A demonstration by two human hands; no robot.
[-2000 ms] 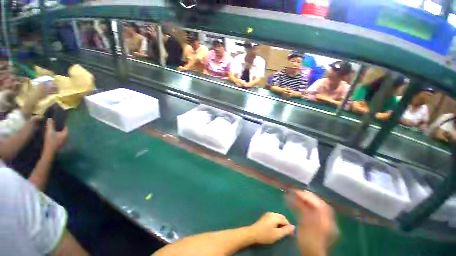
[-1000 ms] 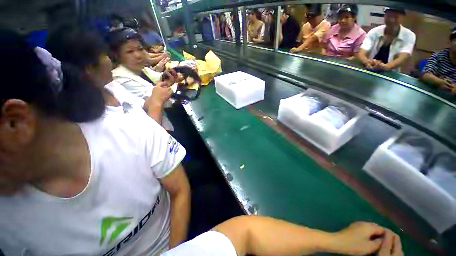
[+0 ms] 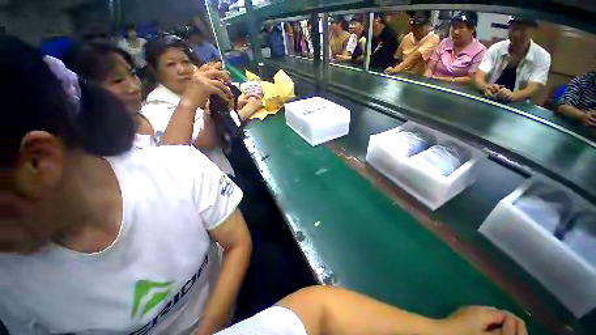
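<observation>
My left hand [image 3: 485,320] lies at the bottom right on the green bench [image 3: 366,242], partly cut off by the picture's edge. Its fingers are curled in and nothing shows in them. My left forearm reaches in from the bottom middle. My right hand is not in view. Nearest on the line are white foam trays: one at the right edge [image 3: 523,252], one in the middle [image 3: 412,180] and one farther off [image 3: 318,129]. The two nearer trays each hold two rounded grey-white bagged lumps. My left hand touches no tray.
A person in a white shirt [image 3: 163,216] sits close at my left. Beyond, a worker's raised hands [image 3: 209,82] hold something dark, unclear. Crumpled yellow paper [image 3: 282,88] lies at the far bench end. Several capped workers [image 3: 513,62] sit across the dark conveyor.
The view has swung left from the earliest frame, and my right hand has left it. Down the bench, the neighbour's hands with the dark thing have risen since one second ago.
</observation>
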